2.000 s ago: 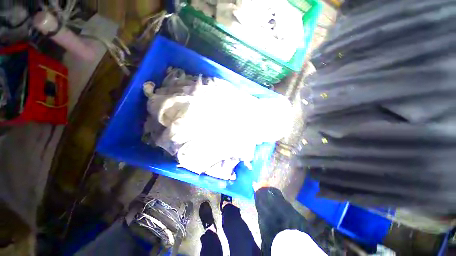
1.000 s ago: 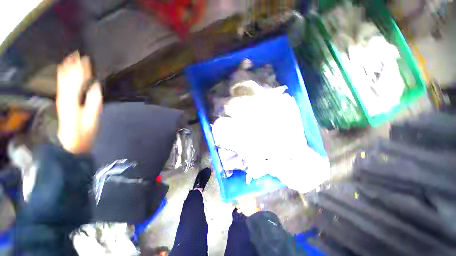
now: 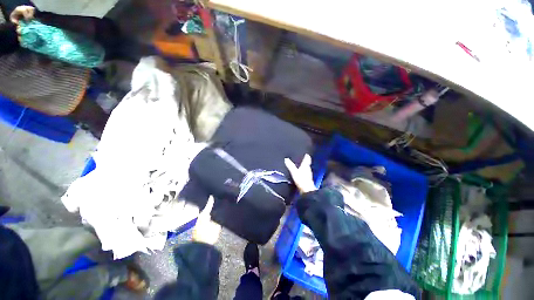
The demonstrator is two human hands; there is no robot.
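A dark, padded-looking squarish thing point(image 3: 257, 146), possibly a stool seat or cushion, lies in front of me with a knotted pale strip point(image 3: 254, 176) across it. My left hand point(image 3: 206, 225) is at its lower left edge, one finger pointing up. My right hand point(image 3: 301, 174) is at its right edge, fingers apart. Neither hand visibly grips it; contact is unclear. A big heap of pale garments point(image 3: 137, 158) sits just left of it, partly over a blue container.
A blue crate point(image 3: 418, 205) with pale garments and a green basket point(image 3: 502, 246) stand at right. The white table point(image 3: 380, 29) with a small red tool point(image 3: 467, 51) spans the top right, above a red basket point(image 3: 351, 88). Another person's hand point(image 3: 23, 14) holds green cloth at top left.
The view has swung left, so the dark padded thing is now central and the crates lie further right. My left hand has come down beside it. My right hand has come into view.
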